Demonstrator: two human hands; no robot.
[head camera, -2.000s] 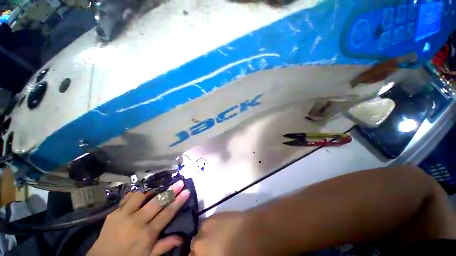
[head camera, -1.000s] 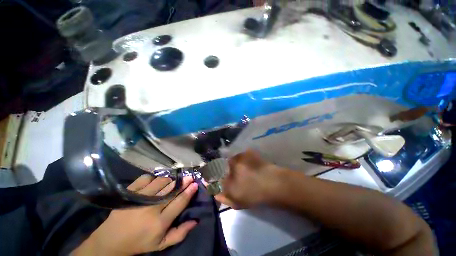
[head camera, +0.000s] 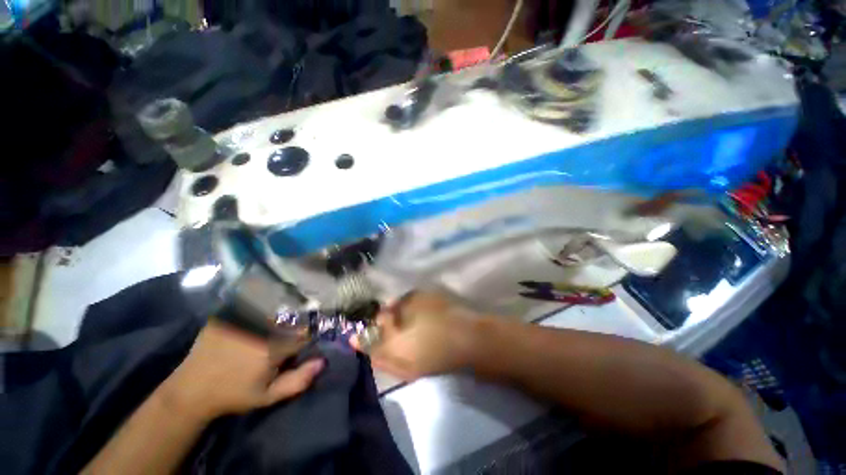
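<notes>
A large black garment panel (head camera: 315, 404) lies under the needle end of the white and blue sewing machine (head camera: 445, 190) and spreads left. My left hand (head camera: 246, 366) rests on the cloth just left of the needle area, thumb apart; its fingertips are partly behind the shiny metal guard (head camera: 246, 292). My right hand (head camera: 422, 334) is at the right side of the presser foot area, fingers bent by small metal parts below the ridged tension dial (head camera: 354, 292). The needle and foot are blurred, and whether my right fingers grip anything cannot be told.
Snips with red-yellow handles (head camera: 568, 293) lie on the machine bed. A cream-white lever (head camera: 640, 255) is under the arm. A black smartphone (head camera: 682, 278) lies at the right. Dark cloth heaps (head camera: 278, 70) are behind the machine, and red-handled scissors (head camera: 765, 197) are at far right.
The view has swung and the whole machine shows more. My right hand has come from the cloth's front up to the needle area. My left hand has moved slightly left of the needle.
</notes>
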